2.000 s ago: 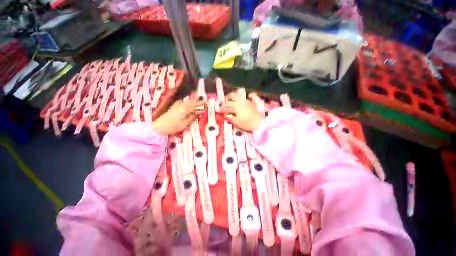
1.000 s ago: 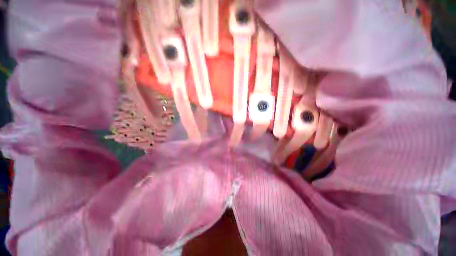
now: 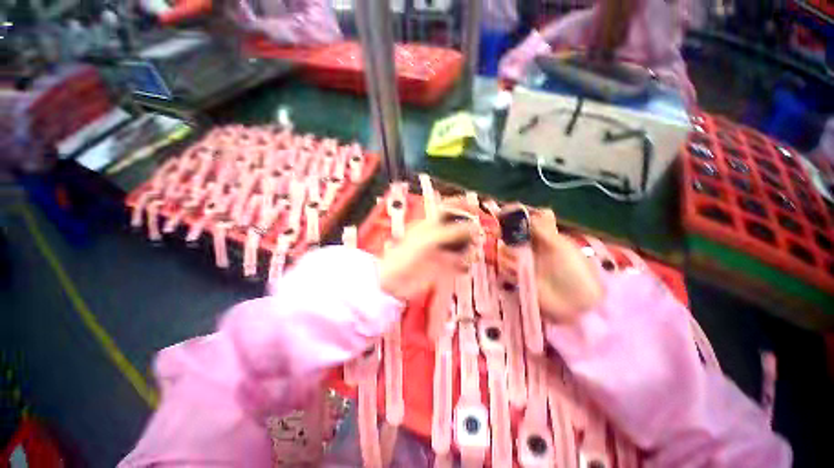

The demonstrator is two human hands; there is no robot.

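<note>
Pink-strapped smartwatches lie face down in the red tray (image 3: 416, 343), their dark round sensors showing, such as on the near watch (image 3: 472, 425). My right hand (image 3: 565, 274) holds a smartwatch (image 3: 515, 226) above the tray's far part, its dark screen toward me and its strap hanging down. My left hand (image 3: 428, 249) is beside it, blurred, with fingers curled at a dark edge and a pink strap; it appears to hold another smartwatch. My sleeves hide parts of the tray's left and right sides.
A second loaded tray (image 3: 364, 174) is at left. A metal upright (image 3: 379, 91) stands behind the near tray. A white box (image 3: 585, 146) with a cable, a yellow label (image 3: 451, 137) and stacked red trays (image 3: 745, 228) are beyond. People in pink smocks are at the back.
The view tipped down to my smock one second ago and is up again. Compared with two seconds ago, a dark-screened watch is raised in my right hand, and my left fingers are curled.
</note>
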